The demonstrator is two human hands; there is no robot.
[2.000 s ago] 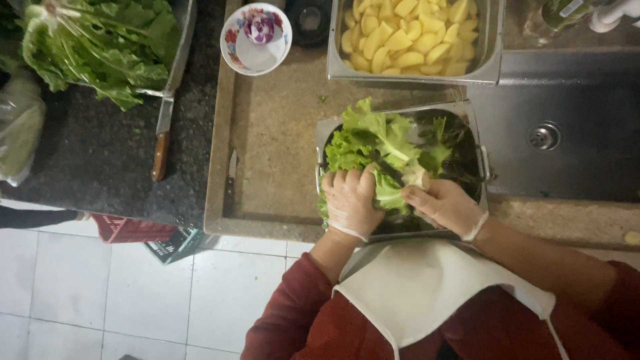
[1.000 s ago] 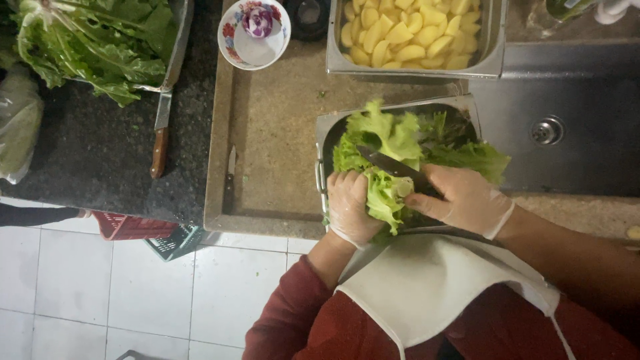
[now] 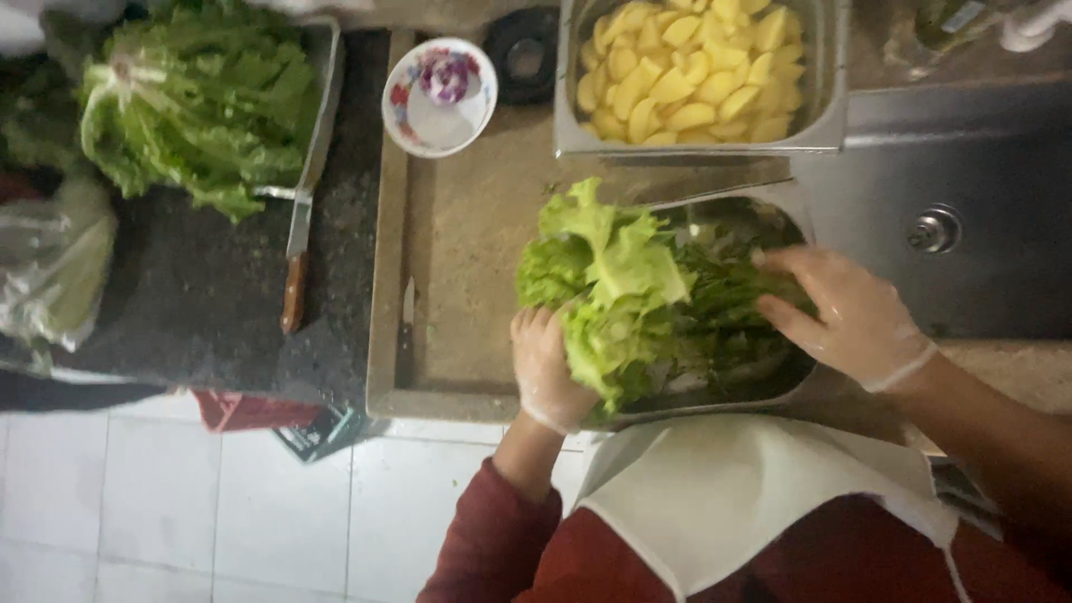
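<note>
My left hand (image 3: 548, 364), in a clear glove, grips a bunch of light green lettuce (image 3: 624, 276) over the left part of a metal pan (image 3: 800, 213). At the pan's right side is my right hand (image 3: 846, 314), also gloved, with thumb and fingers apart beside darker cut greens (image 3: 724, 289). Whether its fingertips touch a leaf I cannot tell. The dark-bladed knife is not visible now. Near the left rim of the stone worktop lies a small blade (image 3: 408, 306).
A metal pan of peeled potato pieces (image 3: 699, 75) stands behind. A flowered bowl (image 3: 440, 126) holds purple onion. Leafy lettuce (image 3: 201, 109) and a wooden-handled knife (image 3: 295, 268) are at left. The steel sink (image 3: 997, 251) lies right; crates (image 3: 251, 412) are below the counter.
My right hand, which held a dark knife against the lettuce one second ago, has moved right, away from the bunch. My left hand still holds the lettuce.
</note>
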